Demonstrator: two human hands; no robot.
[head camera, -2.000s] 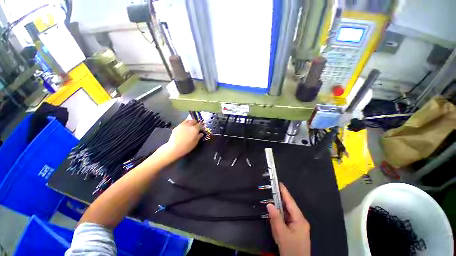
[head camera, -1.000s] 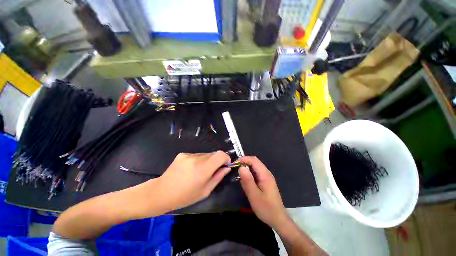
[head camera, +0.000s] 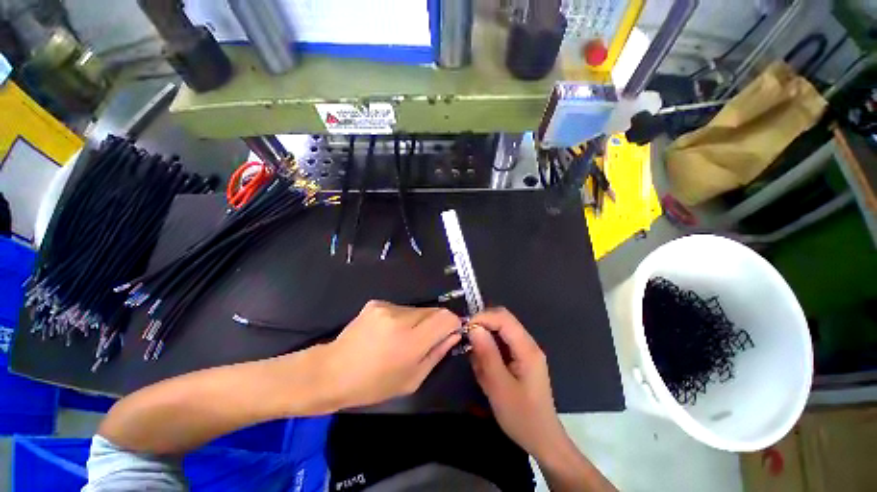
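Note:
The silver loading bar (head camera: 462, 259) lies on the dark worktable, its lower end under my fingers. My left hand (head camera: 399, 348) pinches a cable end at the bar's pegs. My right hand (head camera: 510, 365) meets it there, fingertips closed around a small brass-gold connector at the bar; the exact seating is hidden by the fingers. A black cable (head camera: 288, 329) runs left from under my left hand, its stripped tip on the table. Several black cables (head camera: 361, 192) hang from the mould with stripped ends towards me.
A large cable bundle (head camera: 106, 231) and a smaller bundle (head camera: 226, 235) lie left, with red-handled scissors (head camera: 248, 183) behind. The press platen (head camera: 279, 108) spans the back. A white bucket (head camera: 659, 384) with black scrap stands right. Blue totes (head camera: 48, 461) are lower left.
My left hand has come from the smaller bundle to the bar and meets my right hand there. Over the last second, both hands have shifted slightly down and right in view.

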